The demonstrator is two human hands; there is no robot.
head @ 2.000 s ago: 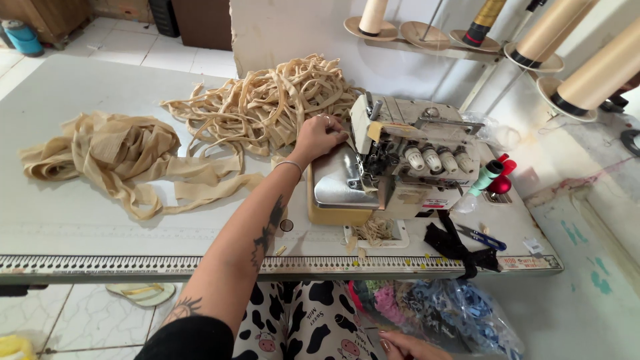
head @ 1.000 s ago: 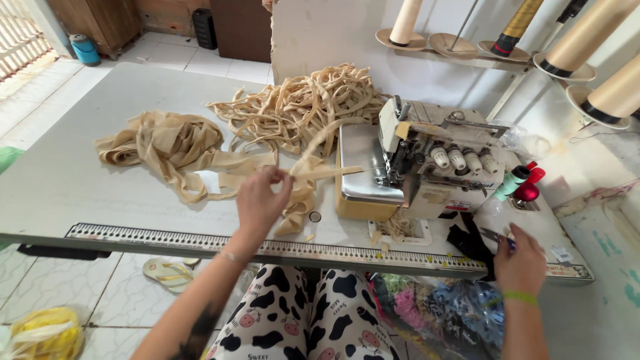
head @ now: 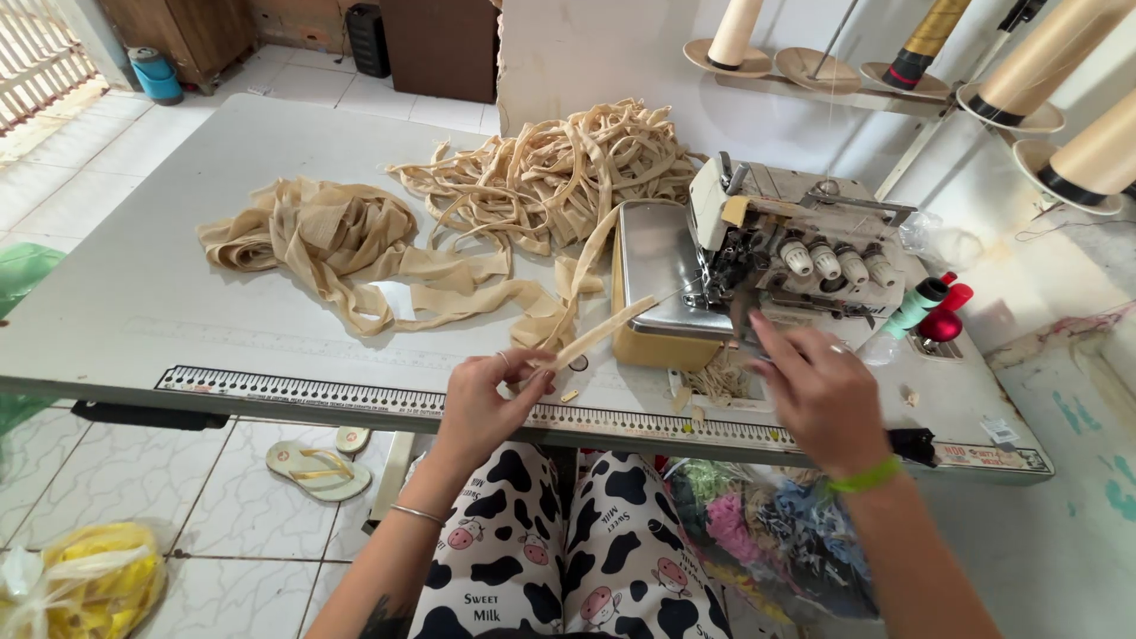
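Note:
My left hand [head: 497, 399] pinches the end part of a beige fabric strip [head: 603, 335] in front of the overlock sewing machine [head: 808, 240]. The strip's free end points at the machine's metal plate [head: 661, 266]. My right hand [head: 821, 386], blurred, is closed on a small dark tool, partly hidden, just in front of the machine head; its kind I cannot tell. A loose bundle of wide beige fabric [head: 337, 231] lies left on the table, joined by a trailing band toward my left hand. Behind it rises a tangled heap of narrow beige strips [head: 568, 177].
A printed ruler strip [head: 355, 395] runs along the table's front edge. Thread cones [head: 1021, 62] stand on a rack at upper right. Thread trimmings [head: 719, 377] lie below the machine. A plastic bag of coloured scraps [head: 772, 532] hangs or stands under the table edge.
My right hand has moved from the table's right side, by the dark cloth, to in front of the machine. My left hand, at the machine two seconds ago, now holds the strip nearer the front edge.

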